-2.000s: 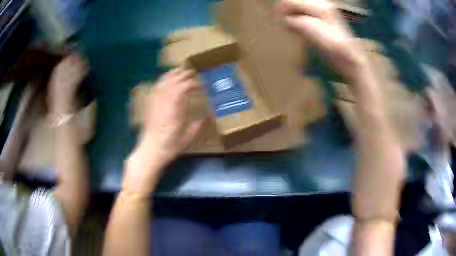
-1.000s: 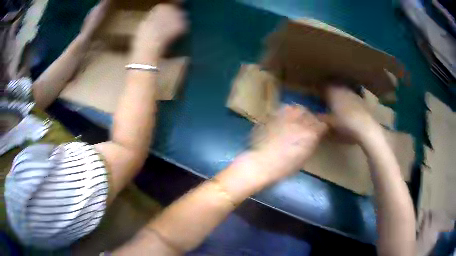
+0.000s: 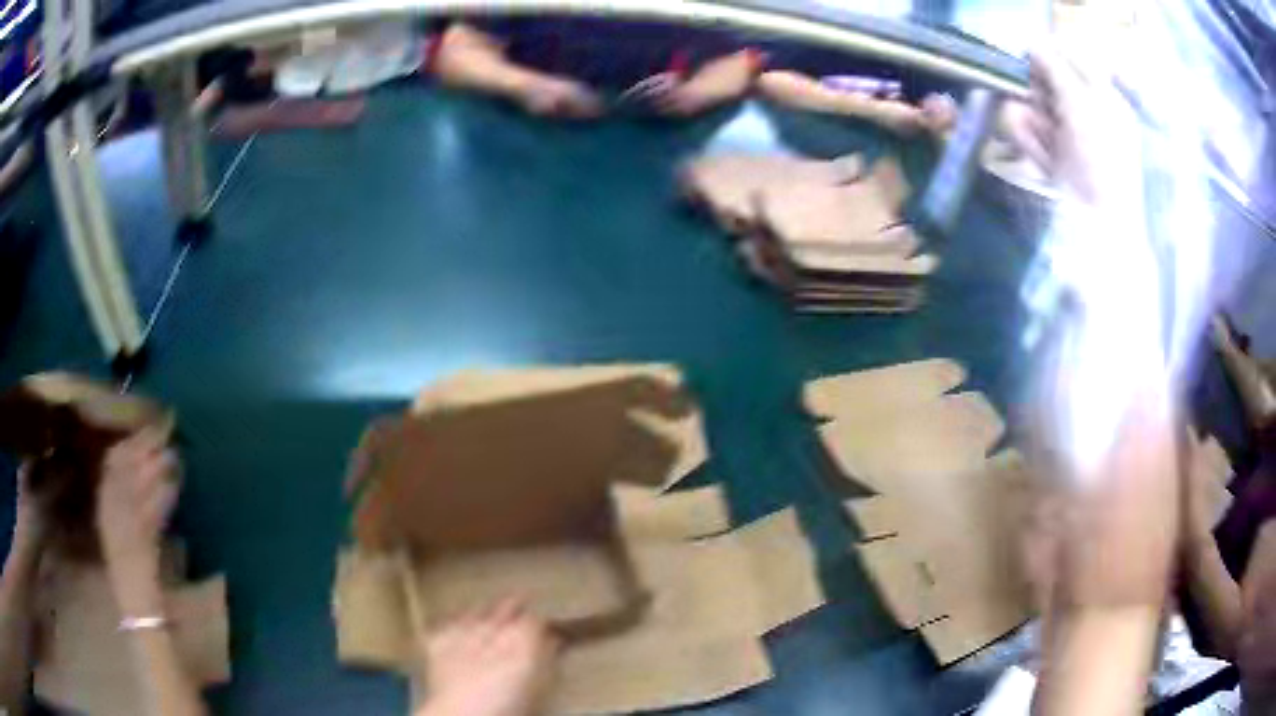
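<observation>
A part-folded box (image 3: 504, 476) stands in front of me, its darker lid raised at the far side and its tray walls up. It lies over a flat die-cut blank (image 3: 700, 616) that spreads to its right. My left hand (image 3: 490, 657) is at the tray's near edge, fingers curled over it; the fingertips are partly hidden. My right arm is raised high at the right, washed out by white glare. My right hand (image 3: 1066, 133) is near the top edge, blurred, and whether it holds anything cannot be told. No blue item shows in the tray.
Another flat blank (image 3: 924, 504) lies to the right. A stack of blanks (image 3: 826, 231) sits farther in. A metal rack (image 3: 91, 224) stands at the far left. A neighbour's hands (image 3: 137, 497) work on cardboard at left. Several people's arms show across the bench and at right.
The view has tilted up and shows the far bench. My right hand has left the box and risen high. My left hand stays at the box. The blue item seen in the tray earlier no longer shows.
</observation>
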